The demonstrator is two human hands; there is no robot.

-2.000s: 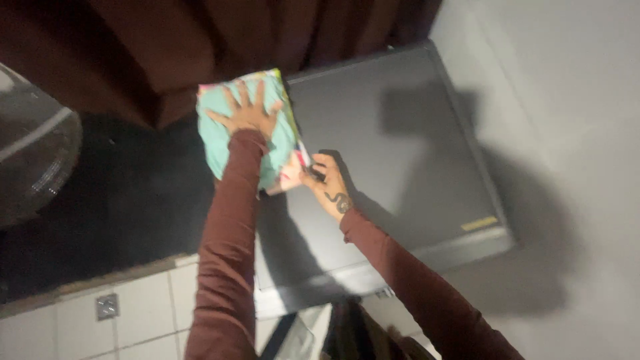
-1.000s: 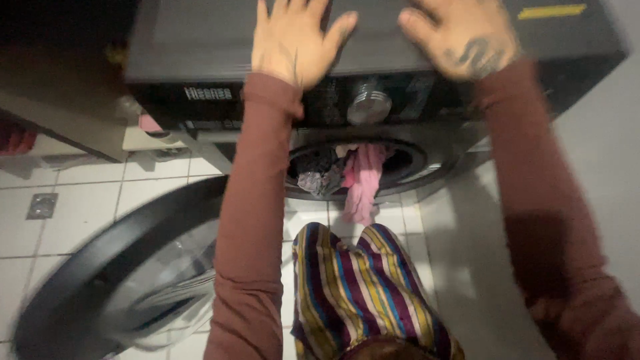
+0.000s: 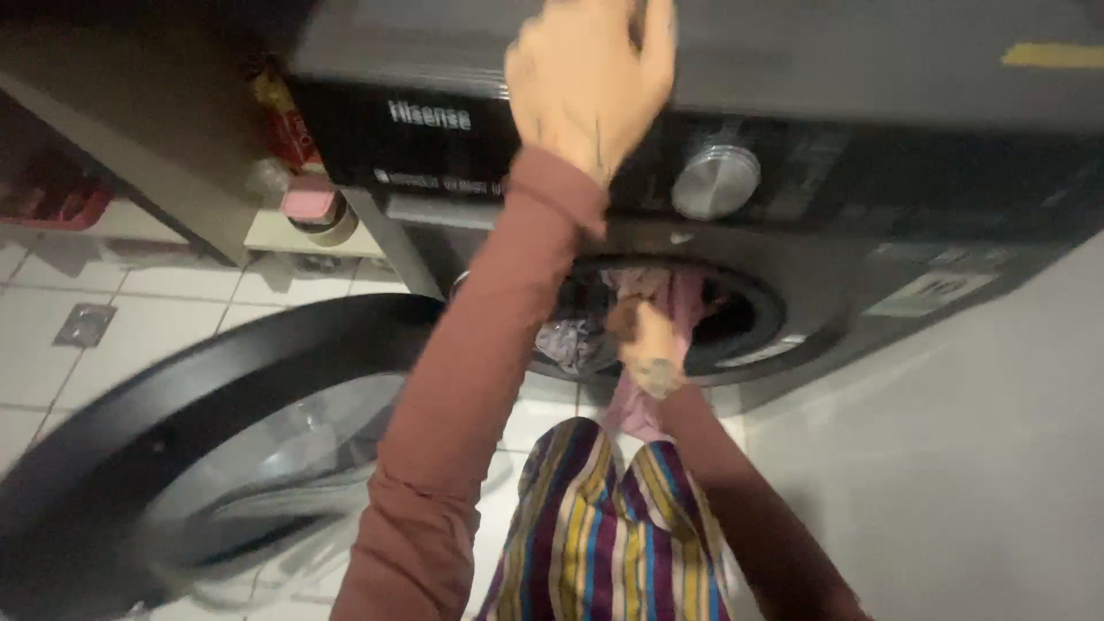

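Note:
A black Hisense front-loading washing machine [image 3: 862, 185] stands before me with its round door [image 3: 285, 414] swung out to the left. My left hand [image 3: 591, 78] rests at the front edge of its top; the fingertips run out of view. At the drum opening is my right hand [image 3: 651, 345], blurred, against the pink cloth [image 3: 634, 410] that hangs out over the rim. Whether its fingers grip the cloth is not clear. A grey patterned cloth [image 3: 569, 341] lies in the opening to the left of that hand. The control knob [image 3: 716, 181] sits above the opening.
A grey wall [image 3: 957, 483] runs close along the right side. At the left, a low shelf [image 3: 263, 233] holds a container with a pink lid [image 3: 312, 203]. A floor drain [image 3: 84, 325] is set in the white tiles. My knees in striped cloth [image 3: 604, 526] are below the opening.
My right hand has moved from the machine's top down to the cloth at the drum opening. My left hand remains by the top. The view has swung from the top to the machine's front.

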